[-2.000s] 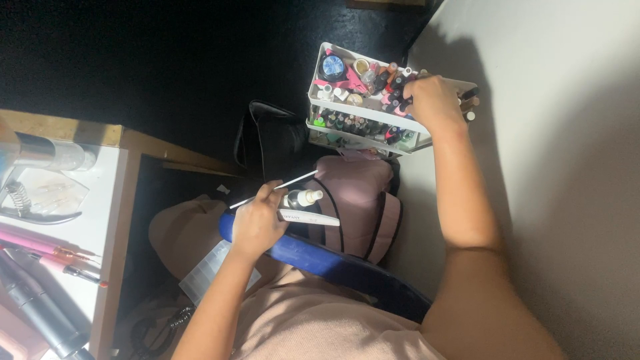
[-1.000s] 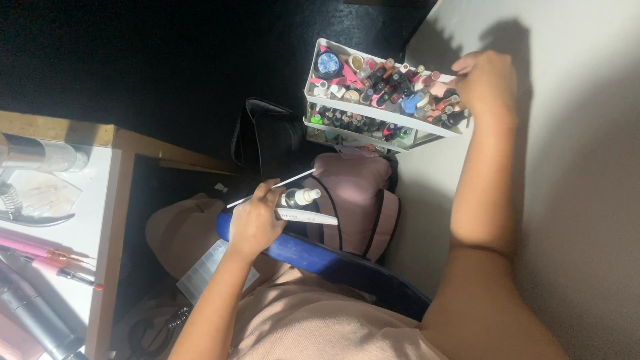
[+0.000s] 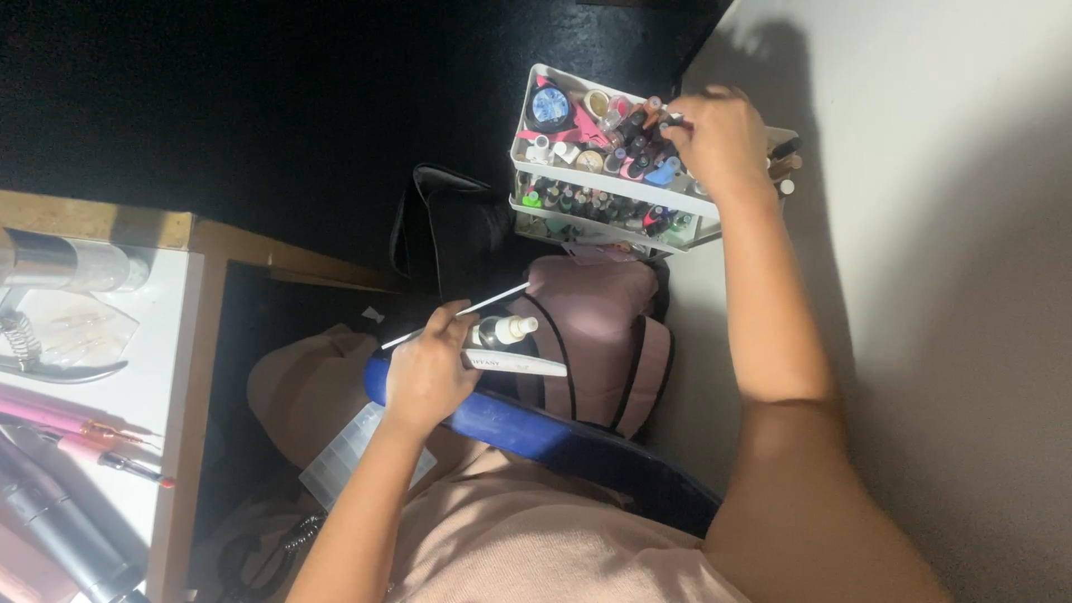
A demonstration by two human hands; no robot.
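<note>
My left hand [image 3: 431, 364] is closed around several items: a white nail file [image 3: 519, 363], a small bottle with a white pump cap [image 3: 507, 330] and a thin white stick [image 3: 494, 297]. My right hand [image 3: 722, 138] is over the upper tier of a white tiered rack [image 3: 620, 180], its fingertips at the dark-capped nail polish bottles [image 3: 636, 126]. Whether they grip one cannot be told. In that tier also lie a jar with a blue marbled lid [image 3: 549, 107], pink clips [image 3: 590, 127] and small white-capped bottles. More polish bottles fill the tier below.
A pink bag with black trim [image 3: 586, 335] stands below the rack, beside the pale wall [image 3: 938, 209]. Across my lap lie a blue curved edge [image 3: 519, 427] and a clear compartment box [image 3: 343, 461]. At left, a white desk [image 3: 163, 335] holds brushes and a dark cylindrical tool [image 3: 67, 519].
My right hand has moved left from the rack's right end to the bottles in the middle of the upper tier. My left hand keeps its hold on the same items.
</note>
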